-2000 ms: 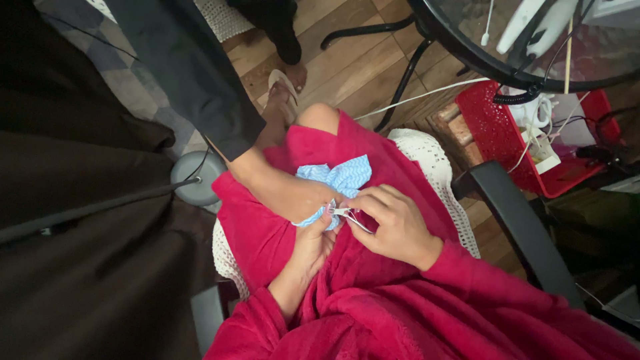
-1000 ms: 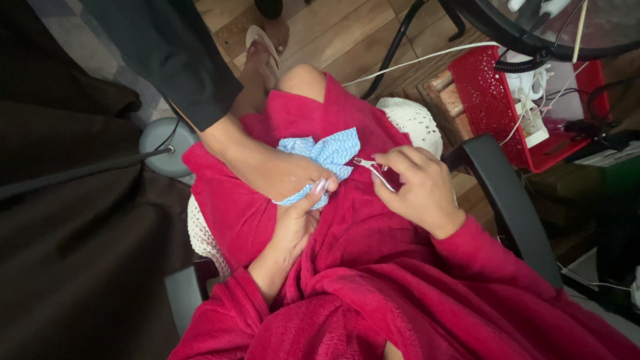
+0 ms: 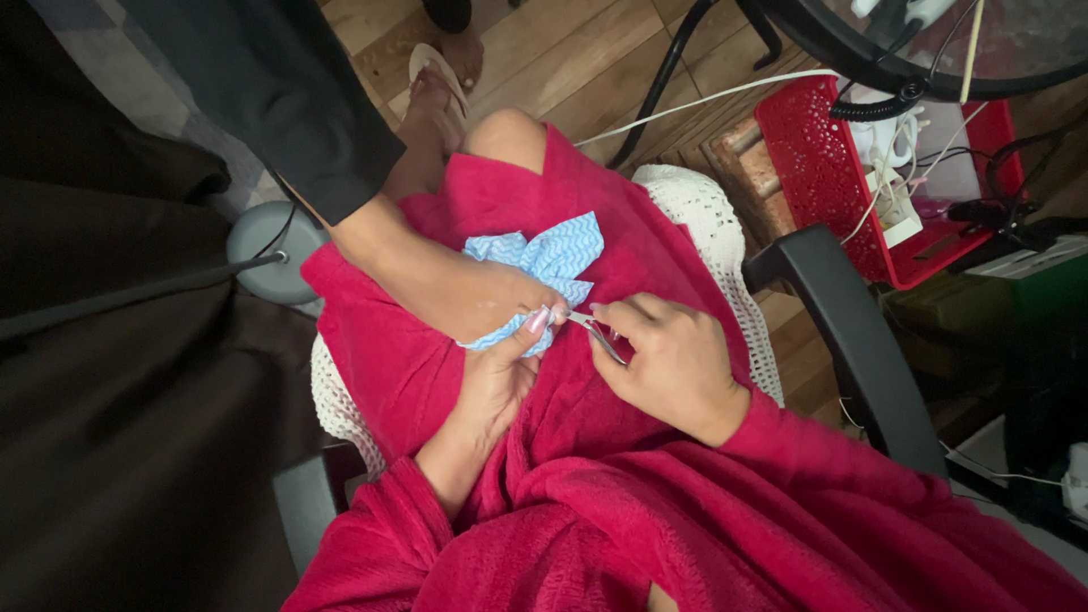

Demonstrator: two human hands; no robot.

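Note:
Another person's bare foot (image 3: 459, 293) rests across my lap, over a blue-and-white patterned cloth (image 3: 565, 251). My left hand (image 3: 503, 374) grips the front of this foot by the toes, with part of the cloth under its fingers. Metal cuticle nippers (image 3: 602, 338) are held in my right hand (image 3: 671, 361), their tip against or very near a toe. Fingers partly cover the handles, and whether the jaws touch the nail cannot be told.
Black chair armrests (image 3: 850, 340) flank my lap. At the upper right, a red plastic basket (image 3: 807, 178) holds cables, below a round black-rimmed table (image 3: 901, 81). A grey round base (image 3: 276, 255) stands at the left. The other person's sandalled foot (image 3: 433, 98) is on the floor.
A second ago my right hand held the nippers a little away from the toes, to the right; now their tip is back at a toe. My left hand remains at the foot.

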